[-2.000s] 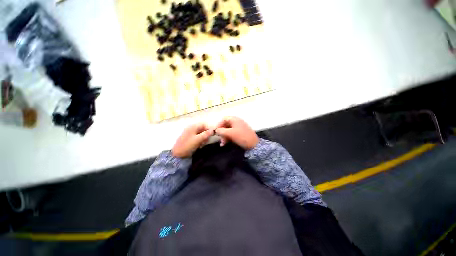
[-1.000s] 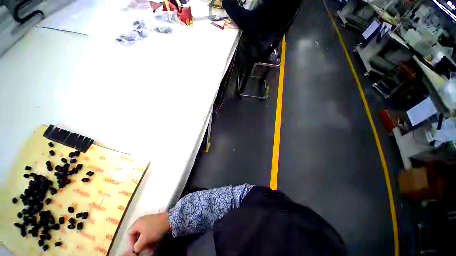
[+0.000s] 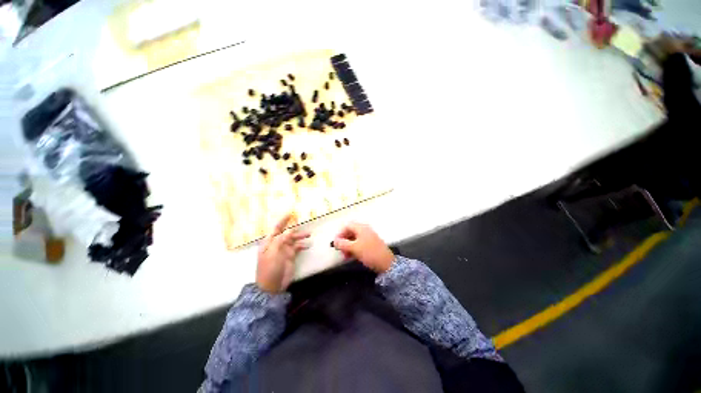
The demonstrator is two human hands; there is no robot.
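Note:
My right hand [image 3: 364,246] pinches a small black loop [image 3: 333,244] between thumb and fingertips at the table's front edge. My left hand [image 3: 280,255] is open and empty beside it, fingers spread over the front edge of the work board. The yellowish work board [image 3: 257,216] lies on the white table. Many small black loops [image 3: 269,115] lie scattered in a pile on it. A row of flat black strips [image 3: 352,84] lies side by side at the board's far right corner.
At left lie a dark heap of loose black strips [image 3: 127,246], a shiny plastic bag [image 3: 65,127], crumpled white wrap [image 3: 77,211] and a small brown item [image 3: 54,249]. A second board [image 3: 165,47] is beyond. Far right, a person's dark sleeve [image 3: 678,96] and a stool frame [image 3: 615,201] show.
The view has swung back left from the aisle to the table. Both hands show fully now. Compared with two seconds ago, the left hand has come away from the right and opened.

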